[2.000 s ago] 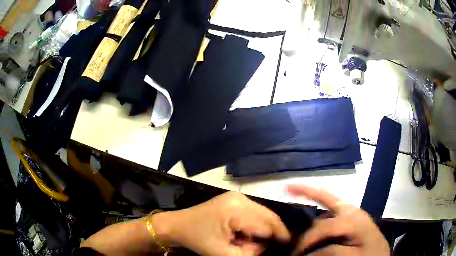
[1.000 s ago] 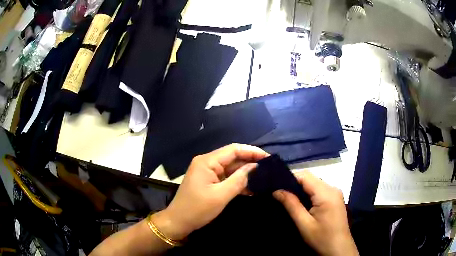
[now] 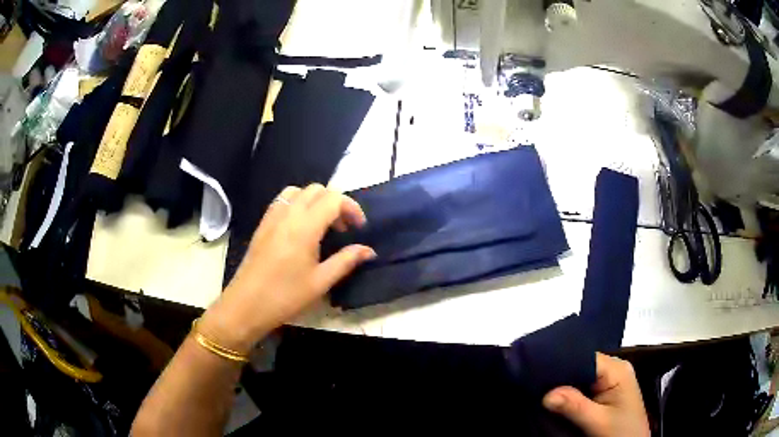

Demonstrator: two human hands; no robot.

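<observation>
A navy, slightly shiny rectangle of cloth [image 3: 504, 205] lies flat in front of the machine needle. A darker cloth piece [image 3: 401, 218] overlaps its left part. My left hand [image 3: 286, 252] is over the left end of these pieces, thumb and fingers apart with dark cloth between them; whether it grips the cloth cannot be told. My right hand [image 3: 602, 401] is at the table's front edge and holds a small dark cloth piece [image 3: 555, 354] between thumb and fingers. This piece overlaps the lower end of a narrow dark strip [image 3: 611, 247].
The white machine head [image 3: 615, 55] stands at the back right. Black-handled scissors [image 3: 694, 243] lie right of the strip. Dark panels [image 3: 312, 128] and tied rolls with a tan label [image 3: 124, 119] lie at left, with a curled white piece [image 3: 213, 205] among them.
My left hand has let go of the small dark piece and moved left and up onto the flat pieces. My right hand has moved right and down with the small piece. The view has shifted.
</observation>
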